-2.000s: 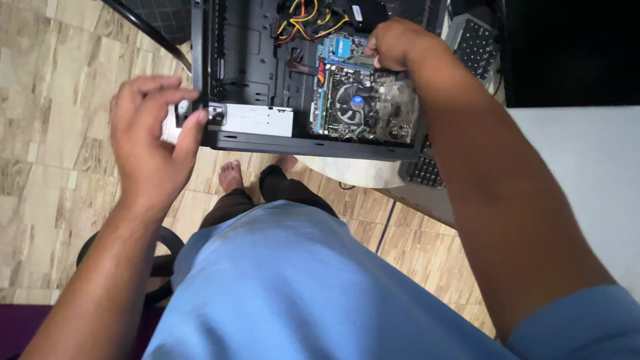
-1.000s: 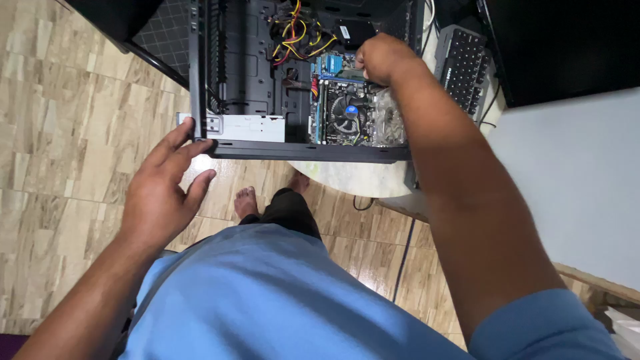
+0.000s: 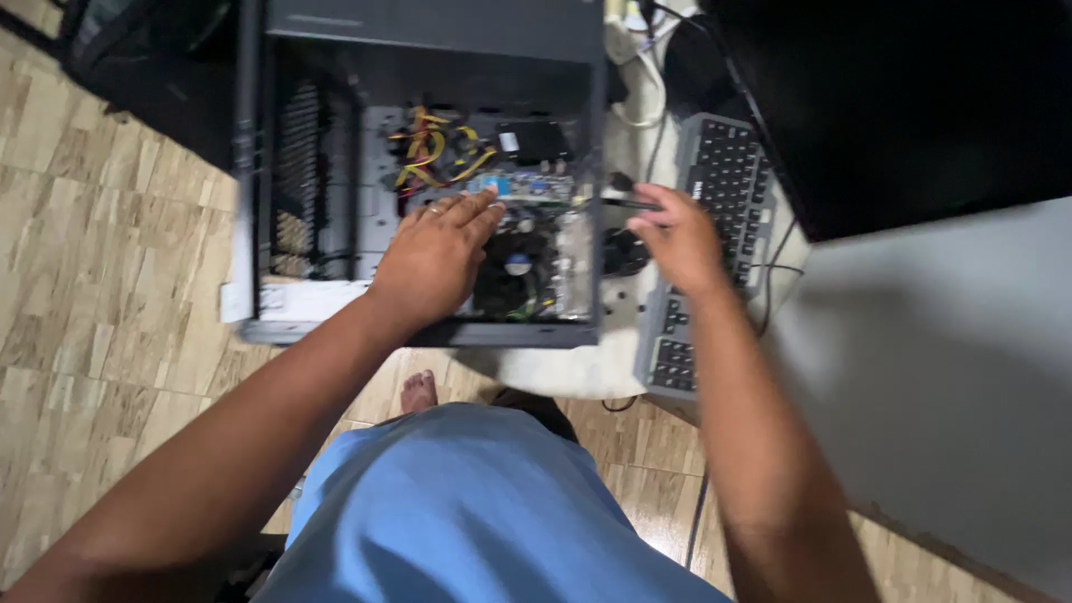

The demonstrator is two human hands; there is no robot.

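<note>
An open computer case [image 3: 452,335] lies on a table, its inside facing up. My left hand [image 3: 440,255] reaches in over the motherboard [image 3: 536,186], fingertips at a blue part near its top edge; whether it grips anything cannot be told. My right hand [image 3: 682,239] is just outside the case's right side, thumb and fingers around a thin dark object [image 3: 632,203] like a cable end or tool, blurred. Yellow and red power cables [image 3: 435,151] lie above my left hand. The CPU cooler [image 3: 517,264] sits to the right of it. A silver drive [image 3: 314,300] fills the case's lower left corner.
A keyboard [image 3: 729,176] lies right of the case, partly behind my right hand. Beyond it stands a dark monitor [image 3: 913,100]. White and black cables [image 3: 653,92] run at the table's back. A black chair [image 3: 159,92] is at the upper left, over a tiled floor.
My left hand has moved from the case's left corner to over the motherboard. My right hand has left the motherboard's upper edge and is now outside the case's right side.
</note>
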